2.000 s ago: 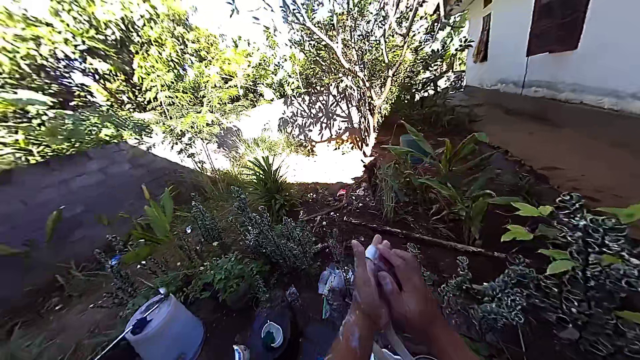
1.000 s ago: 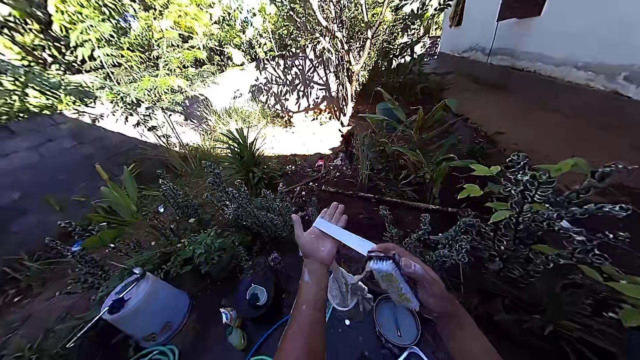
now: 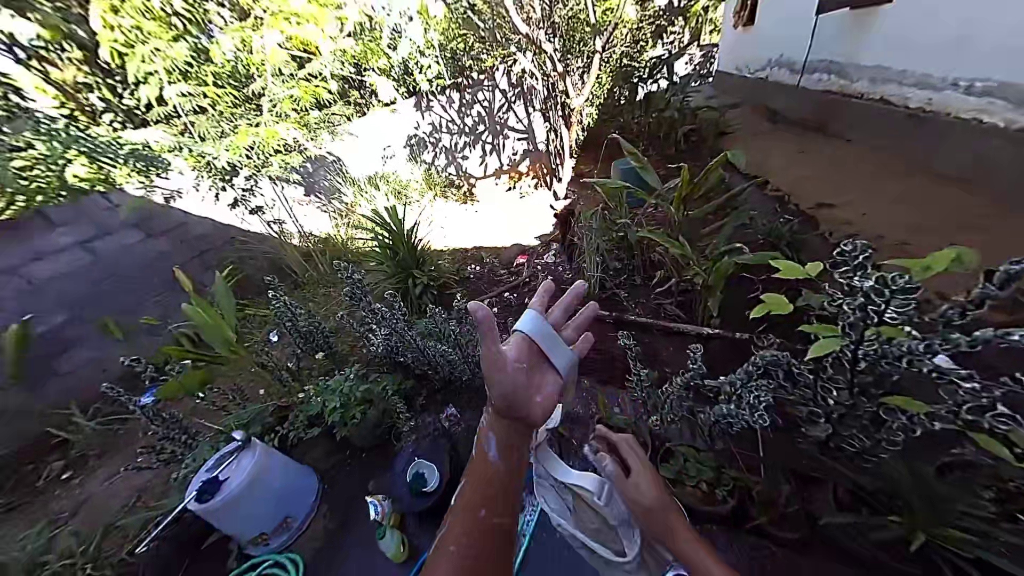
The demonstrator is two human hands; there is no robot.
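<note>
My left hand (image 3: 524,372) is raised palm up, fingers apart. A pale strap (image 3: 546,342) runs across its palm below the fingers; the part behind the hand is hidden. Lather-like white streaks mark the forearm. Lower right, my right hand (image 3: 628,472) has bent fingers beside a wet, whitish fabric item with straps (image 3: 588,512). A small pale thing shows at its fingertips, but whether it grips this or the fabric is unclear. The fabric hangs or lies between the two forearms.
A white plastic bucket (image 3: 264,496) with a stick-like handle stands lower left. Near it are a dark container with a white cup (image 3: 422,475), a yellow-green bottle (image 3: 392,542) and a coiled green hose (image 3: 270,565). Curly-leaved shrubs (image 3: 868,320) grow at right.
The brush seen in my right hand one second ago no longer shows. The strap then stretched between both hands; now it crosses my left palm. My right hand is lower, beside the fabric.
</note>
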